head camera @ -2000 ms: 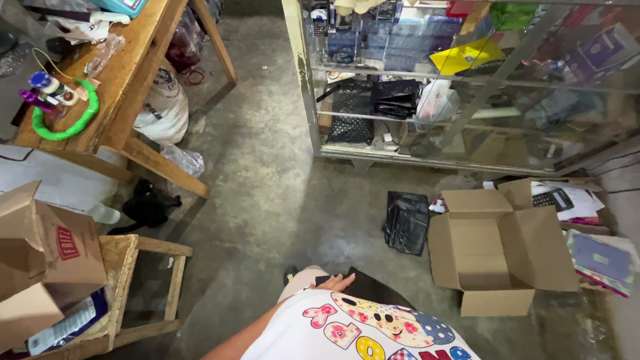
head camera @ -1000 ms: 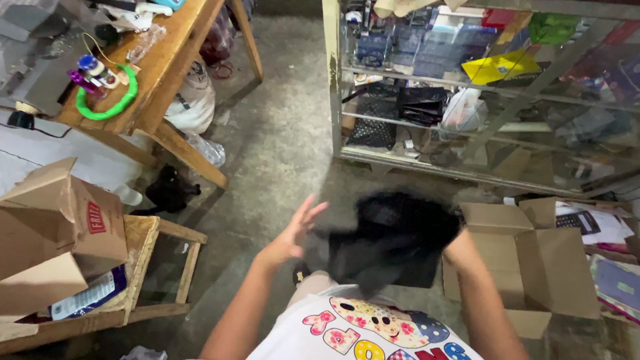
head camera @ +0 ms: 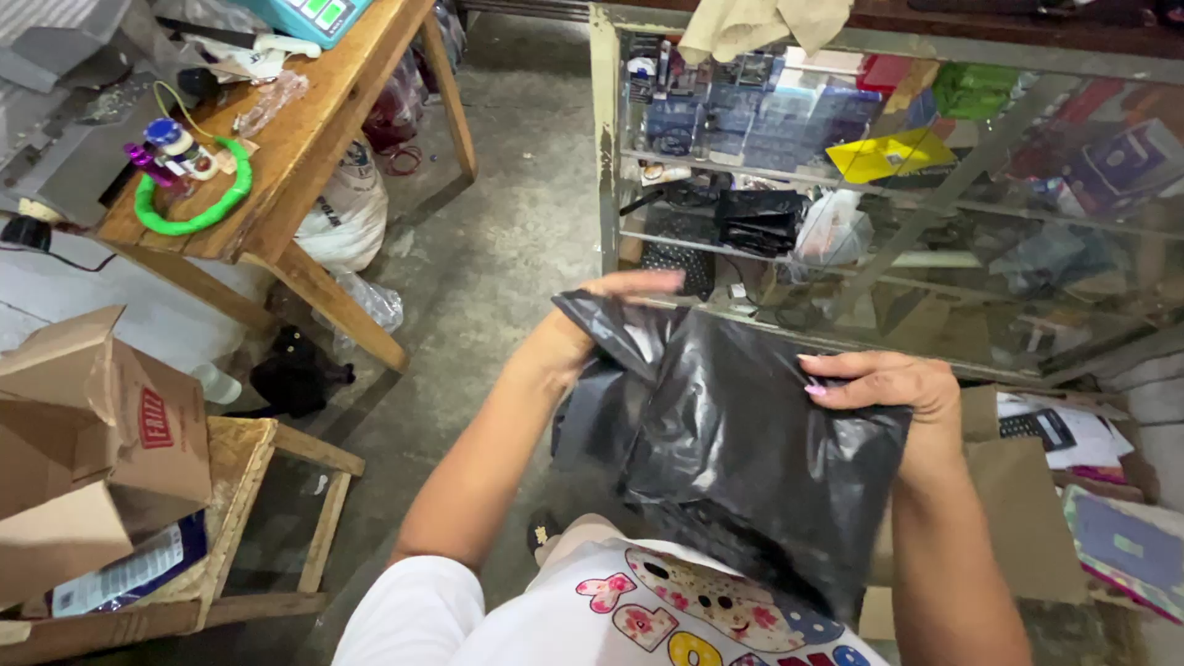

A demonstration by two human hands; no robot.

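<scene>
Black plastic bags point(head camera: 740, 416), glossy and creased, are held up in front of my body. My left hand point(head camera: 601, 319) is at their upper left corner, partly behind the folded plastic, its fingertips blurred. On the right, my right hand point(head camera: 879, 384) grips the upper edge between the thumb and fingers. The plastic hangs down over the front of my printed white shirt point(head camera: 703, 610).
A glass display case point(head camera: 606, 139) stands ahead. At left are a wooden table point(head camera: 324, 111), a black cat point(head camera: 298, 375) and a wooden stool point(head camera: 245, 481) bearing an open cardboard box point(head camera: 157, 407). Another cardboard box point(head camera: 1017, 518) lies beyond my right arm.
Two seconds ago the black plastic lay on the floor beside the cardboard box. One second ago it was a blur near my right hand, my left hand free; now both hands hold it, raised.
</scene>
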